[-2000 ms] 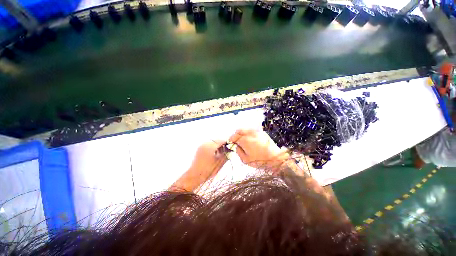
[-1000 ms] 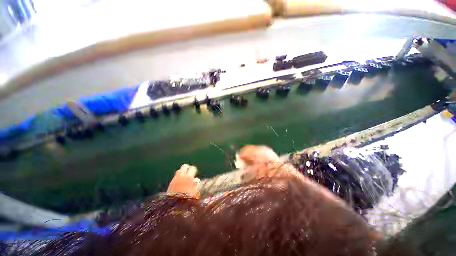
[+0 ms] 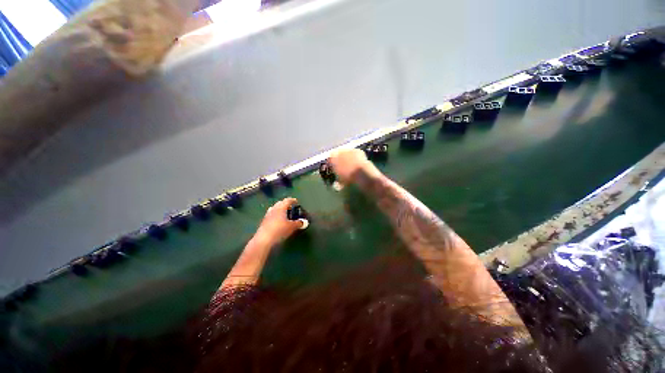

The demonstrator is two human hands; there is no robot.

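Note:
My left hand [image 3: 276,223] is over the conveyor belt and holds a small black unit [image 3: 296,213] between thumb and fingers, with a small white spot at the thumb tip. My right hand [image 3: 350,165] is farther out, at the belt's far edge, with its fingers on another black unit [image 3: 327,173]. A pale spot also shows at its thumb. The right fingers partly hide that unit. Black units such as one square unit [image 3: 413,140] stand in a spaced row along the far edge of the belt.
The green conveyor belt [image 3: 467,175] runs across the view. Its worn near rail [image 3: 561,233] is at the right. Beyond it at the lower right lies a heap of black parts [image 3: 583,291] with clear plastic [image 3: 601,256] over it. A grey surface [image 3: 292,95] lies beyond the belt.
Both hands have moved from the bench, past the near rail, out over the belt; the right hand has reached the far row. The view has tilted and shifted towards the far side.

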